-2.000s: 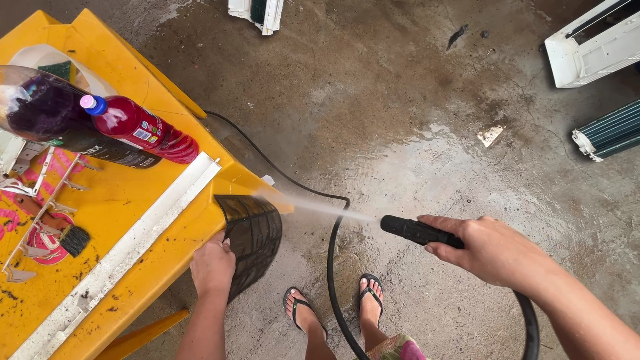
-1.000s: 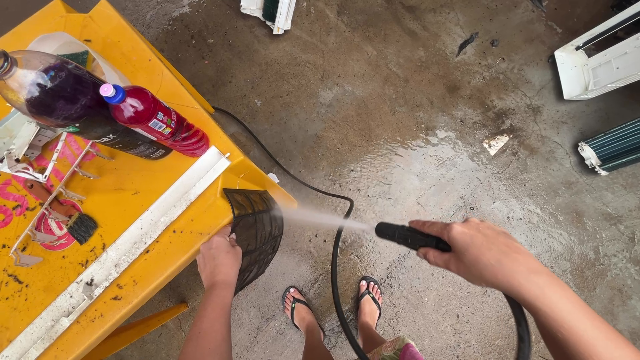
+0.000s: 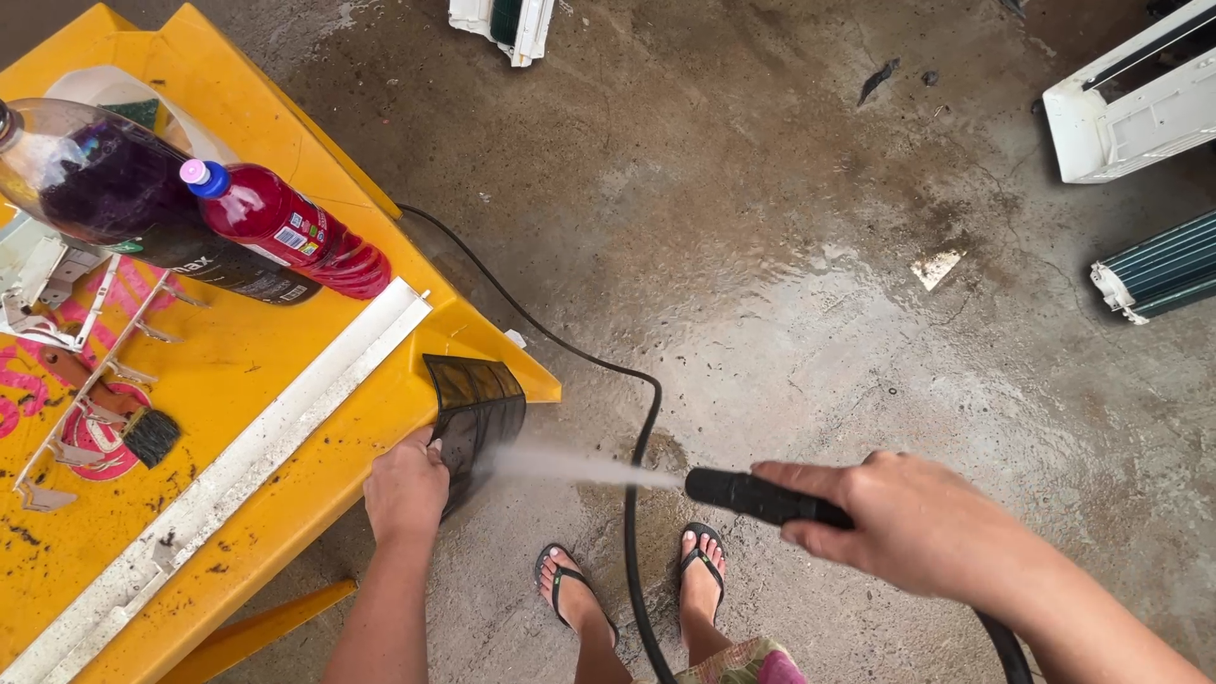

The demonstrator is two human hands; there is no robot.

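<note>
My left hand grips the edge of a black mesh air filter beside the corner of the yellow table. Closed around a black spray nozzle is my right hand, to the right of the filter. A jet of water runs leftward from the nozzle tip onto the lower part of the mesh. A black hose crosses the floor between both hands, and another stretch of hose hangs below my right wrist.
On the table lie a white plastic strip, a paintbrush, a red bottle, a large dark bottle and white plastic parts. On the wet concrete floor are a white casing, a finned coil and another white part.
The water jet, earlier striking the upper part of the filter near the table corner, now hits it lower down. More of the filter's top edge shows against the table.
</note>
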